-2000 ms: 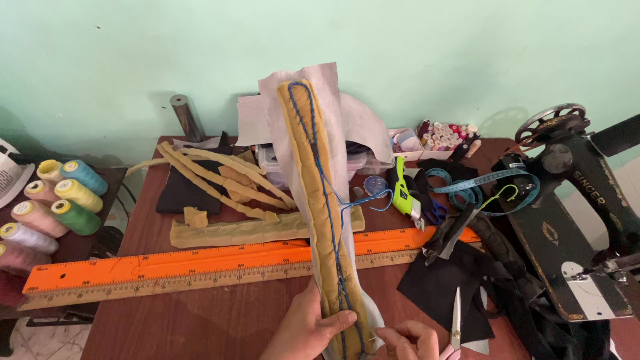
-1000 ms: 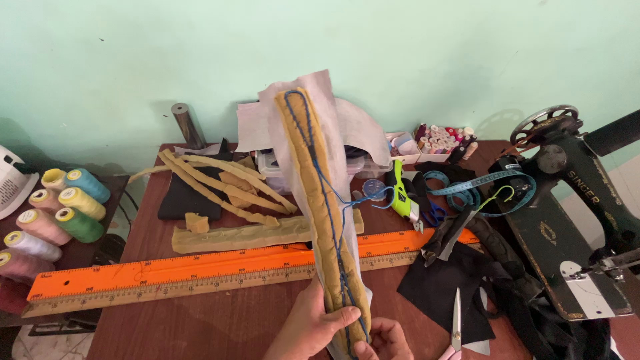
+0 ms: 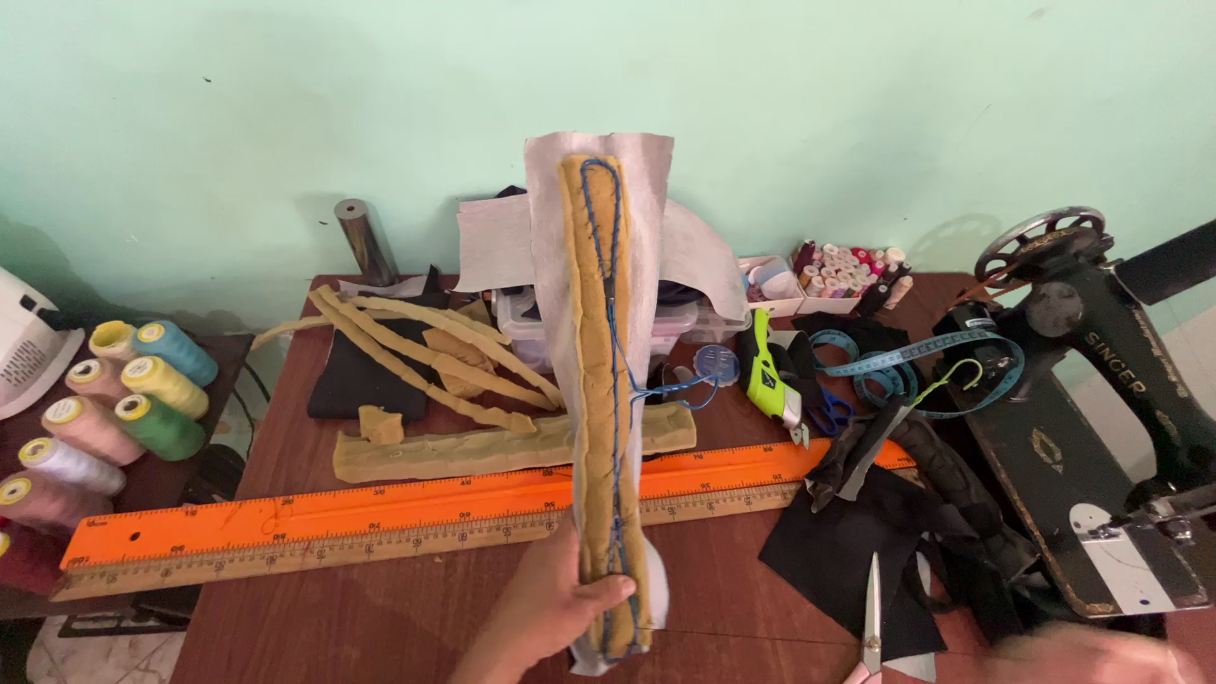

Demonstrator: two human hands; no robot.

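Note:
My left hand (image 3: 560, 598) grips the lower end of a long padded tan fabric strip (image 3: 598, 380), its thumb pressed on the front. The strip stands nearly upright over the table, backed by white fabric (image 3: 546, 237). Blue cord (image 3: 617, 446) runs along it in a narrow loop, and a strand leads right to a round blue plastic piece (image 3: 715, 365). My right hand (image 3: 1092, 655) is blurred at the bottom right edge, away from the strip, near the scissors (image 3: 872, 617) and black fabric (image 3: 855, 551); whether it holds anything cannot be seen.
An orange ruler (image 3: 380, 508) and a wooden ruler (image 3: 313, 560) cross the table. Tan strips (image 3: 418, 361) lie behind them. At right are a black Singer sewing machine (image 3: 1092, 380), a blue tape measure (image 3: 883, 361) and a green-handled cutter (image 3: 768, 370). Thread cones (image 3: 161, 427) stand at left.
My right hand has left the lower end of the strip and moved to the right, to the frame's bottom edge. My left hand still holds the strip.

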